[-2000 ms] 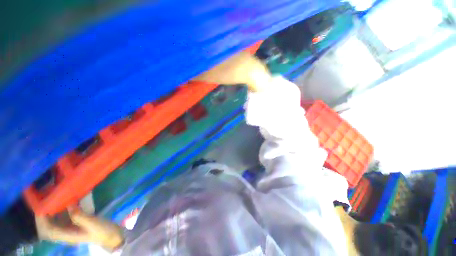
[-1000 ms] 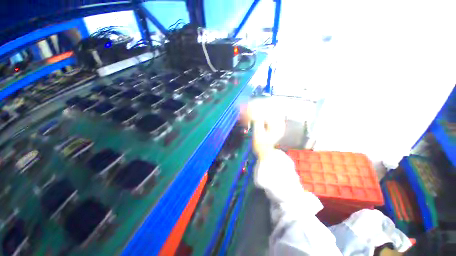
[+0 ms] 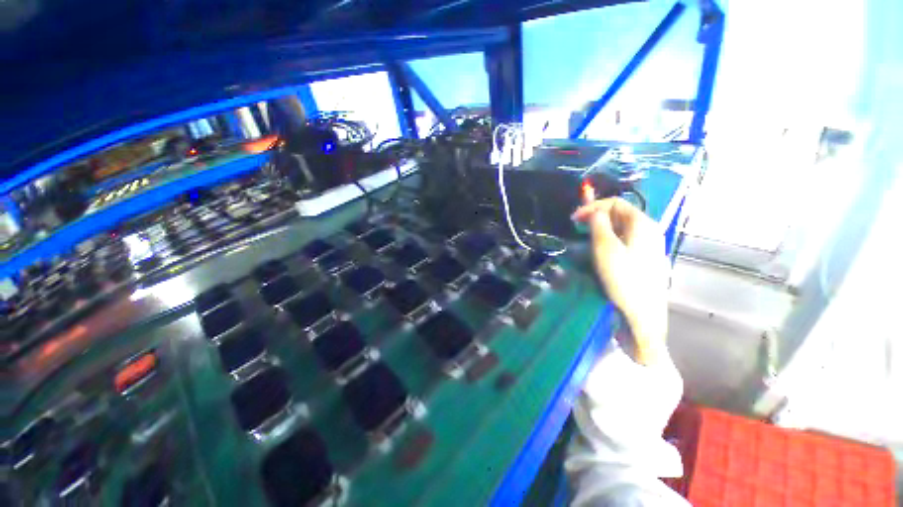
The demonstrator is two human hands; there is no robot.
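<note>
My right hand [image 3: 629, 262] reaches over the shelf's right end. Its fingertips are at the end of a black box [image 3: 535, 203] with a red-orange light. Whether the fingers touch or grip anything there is unclear. My left hand is not in view. A white cable [image 3: 507, 208] loops down in front of the box. Dark watches [image 3: 379, 394] lie in rows on the green mat [image 3: 495, 416], with small silvery charging fixtures [image 3: 342, 371] beside them.
A stack of orange-red trays [image 3: 792, 460] stands at the lower right, below the shelf. A blue shelf beam [image 3: 559, 411] runs along the front edge. A white power strip [image 3: 356, 188] and black cables lie behind. An orange piece [image 3: 136, 371] lies at left.
The view has swung from under the shelf to its green top. My left hand and the orange tray it held have left the picture. My right hand is now at the black box.
</note>
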